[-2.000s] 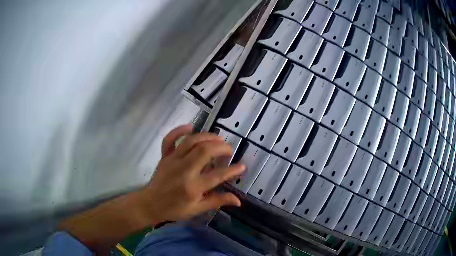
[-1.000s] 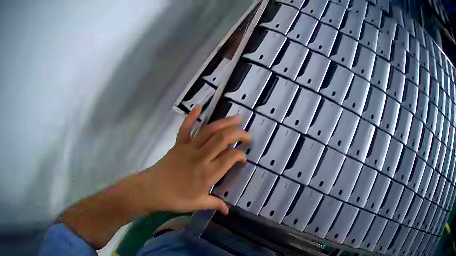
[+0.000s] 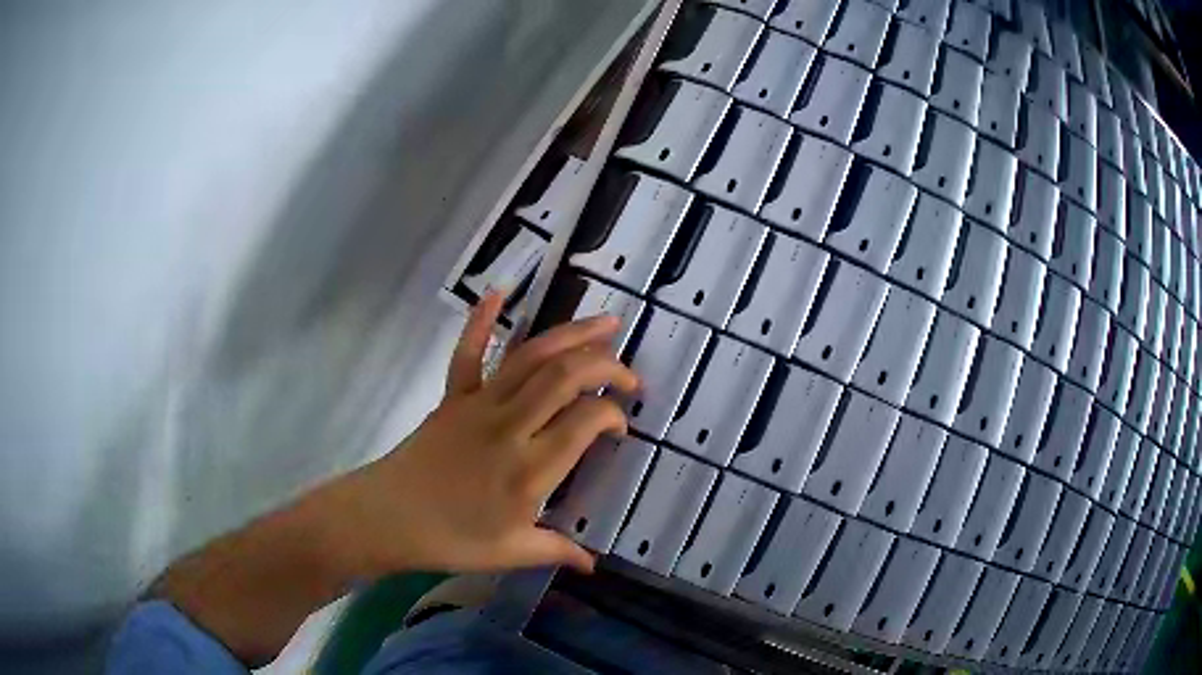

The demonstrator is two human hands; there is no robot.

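Note:
Grey curved housings [image 3: 726, 284], each with a small dark hole, overlap in many rows on a tray. The tray's thin pale rim [image 3: 602, 156] runs along their left side. My left hand [image 3: 494, 455] comes in from the lower left, back upward. It lies over the tray's near left corner with fingers spread. Its fingertips are at the rim and first housings, and the thumb is at the near edge. No single piece shows in it; its contact underneath is hidden. My right hand is not in view.
A second tray edge with housings [image 3: 505, 257] shows lower down, left of the rim. A large blurred pale surface [image 3: 158, 237] fills the left side. Dark metal frame parts [image 3: 633, 626] show below the tray, with green floor [image 3: 363, 626] at the bottom.
The tray and housings have shifted left in the picture. My left hand has opened from curled fingers to a wider spread, with its outer finger raised beside the rim.

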